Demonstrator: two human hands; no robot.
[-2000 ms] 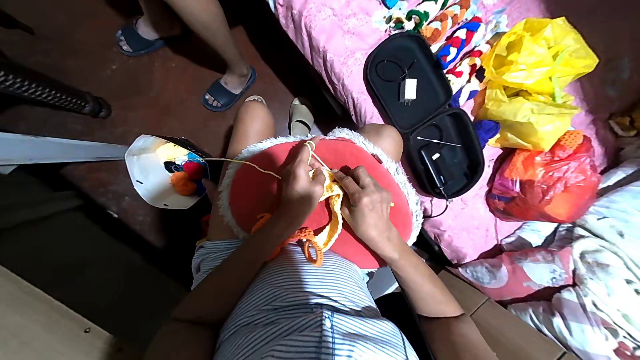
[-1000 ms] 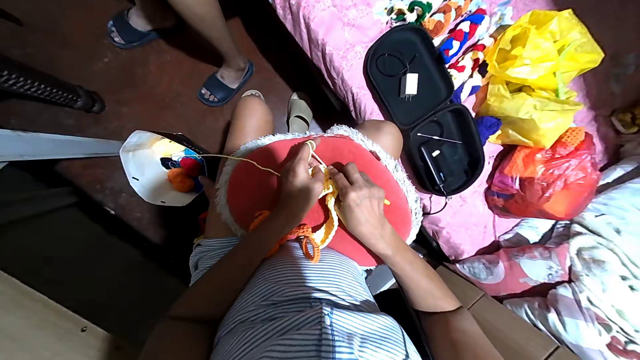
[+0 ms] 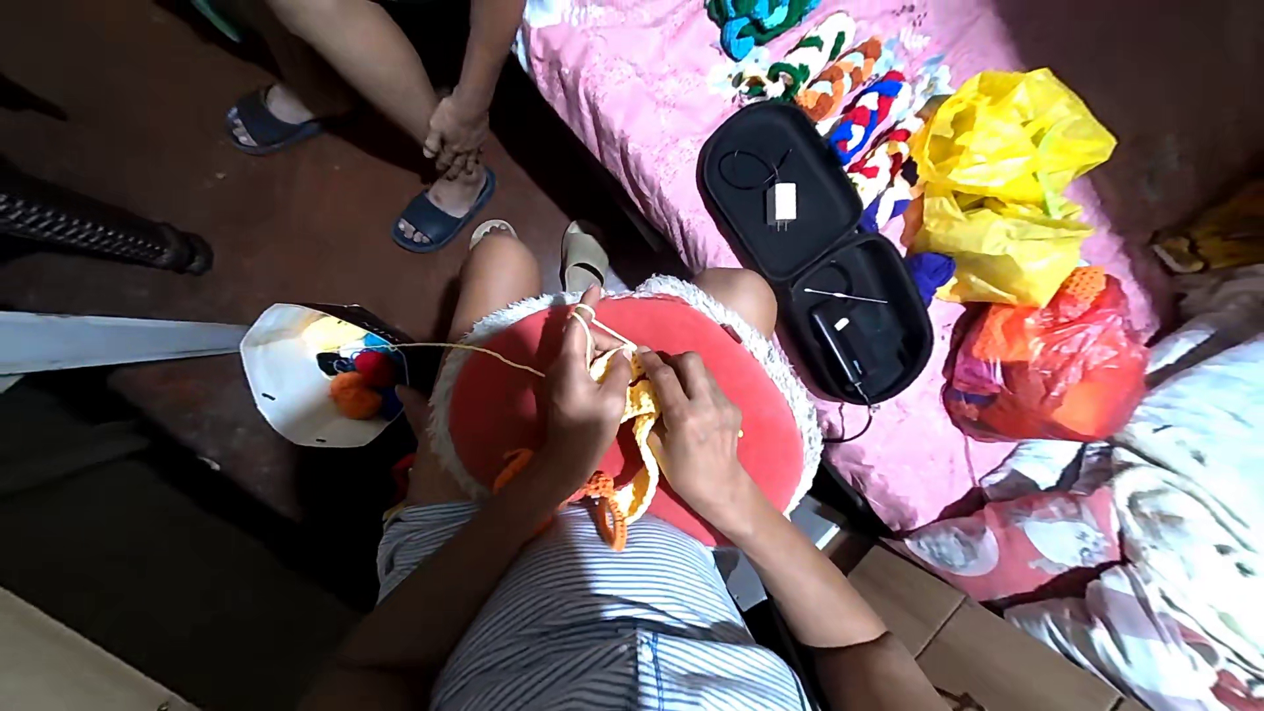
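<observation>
A round red cushion [image 3: 494,395] with a fluffy white edge lies on my lap. Over it, my left hand [image 3: 588,395] pinches a pale yellow crocheted strip [image 3: 644,464], with yarn [image 3: 494,354] looped over its raised index finger. My right hand [image 3: 691,420] is closed around a thin tool, probably a crochet hook, whose yellowish end [image 3: 740,433] shows beside the palm; its tip is hidden at the stitches. Orange crocheted loops [image 3: 610,518] hang below the strip. The yarn runs left to a white container [image 3: 286,395] with colored yarn balls [image 3: 355,395].
An open black case [image 3: 780,252] with a charger and cables lies on the pink-covered bed [image 3: 612,109]. Braided yarn pieces [image 3: 859,118], a yellow plastic bag [image 3: 1007,148] and a red plastic bag [image 3: 1057,365] lie beyond it. Another person's sandaled feet [image 3: 444,212] are ahead.
The other person's hand has come into view at their ankle. My hands stay at about the same place over the cushion, still holding the yellow crochet work.
</observation>
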